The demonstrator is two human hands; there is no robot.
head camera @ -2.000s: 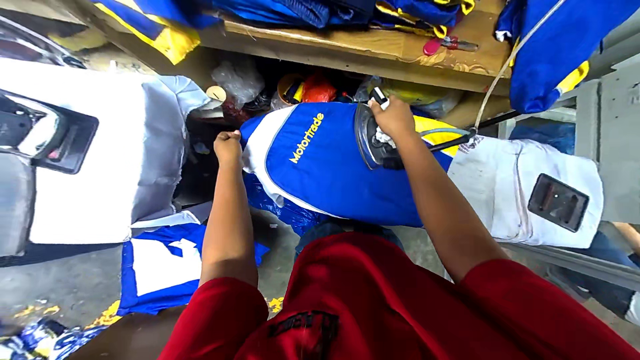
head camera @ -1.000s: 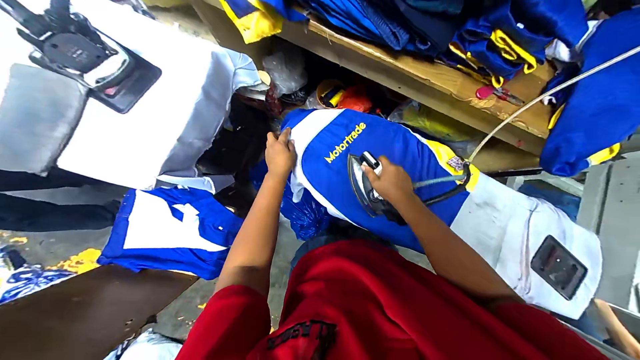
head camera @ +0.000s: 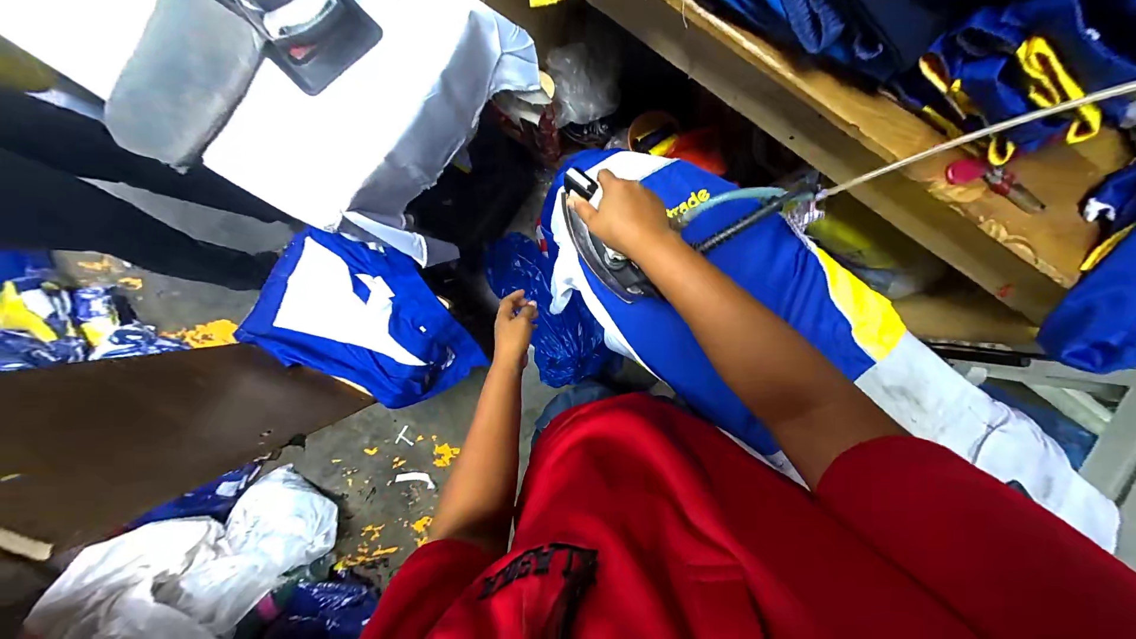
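A blue garment (head camera: 754,293) with white and yellow parts and yellow lettering is draped over a padded ironing board (head camera: 967,426) with a pale cover. My right hand (head camera: 626,213) grips the handle of an iron (head camera: 603,266), whose soleplate rests on the garment near its white-edged left end. A hose and a dark cord run from the iron to the right and meet a pale cable (head camera: 958,140). My left hand (head camera: 515,330) is off the garment, to the left of its edge, with fingers loosely bent and nothing seen in it.
Another board with a white cover (head camera: 355,106) and an iron rest (head camera: 324,44) stands upper left; a person's dark-clad legs (head camera: 133,213) are beside it. A blue and white garment (head camera: 355,311) lies by a brown tabletop (head camera: 177,426). A wooden shelf (head camera: 887,169) holds folded garments and a red-handled tool (head camera: 994,182).
My right hand has slid the iron leftward to the garment's end, now covering part of the lettering. My left hand, earlier at the garment's edge, has come away from it. The view has turned somewhat.
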